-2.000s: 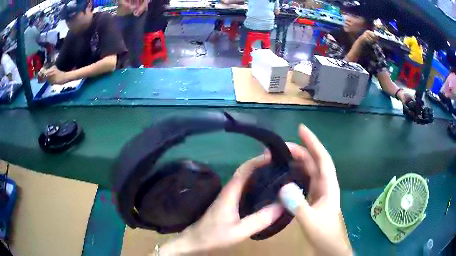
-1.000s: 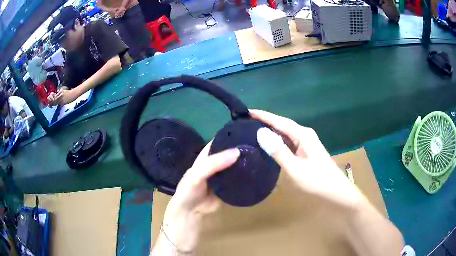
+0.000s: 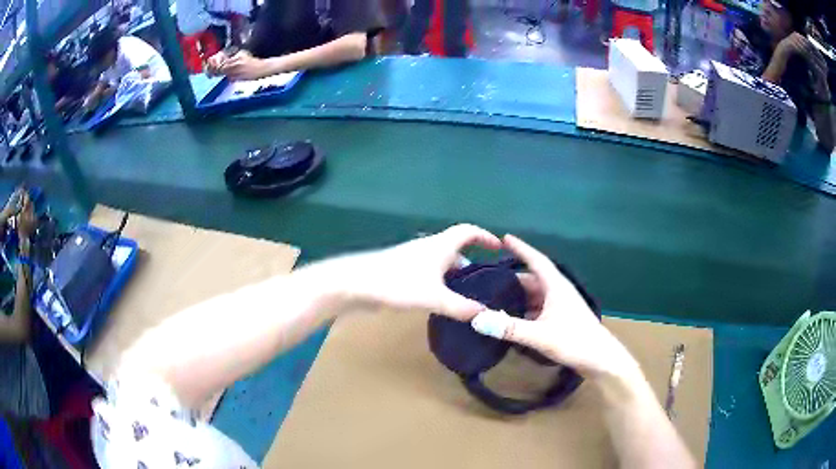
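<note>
Black over-ear headphones point(image 3: 477, 348) are held just above or on a tan cardboard sheet point(image 3: 367, 412); I cannot tell if they touch it. The headband curves toward me at the bottom. My left hand point(image 3: 426, 275) grips the cup from the left and top. My right hand point(image 3: 559, 321) grips from the right, with a pale cover on its thumb tip near the left hand's fingers. The hands hide much of the cups.
A patterned thin tool point(image 3: 676, 376) lies at the mat's right. A light-green fan point(image 3: 788, 385) stands at right. Another black headset point(image 3: 275, 169) lies on the green belt. A blue tray point(image 3: 124, 270) holds a dark item at left. Grey-white boxes point(image 3: 753, 114) stand opposite, near people.
The headphones have moved down over the cardboard and turned, so the band now faces toward me. My left hand has moved to the cup's upper left. The view has shifted left.
</note>
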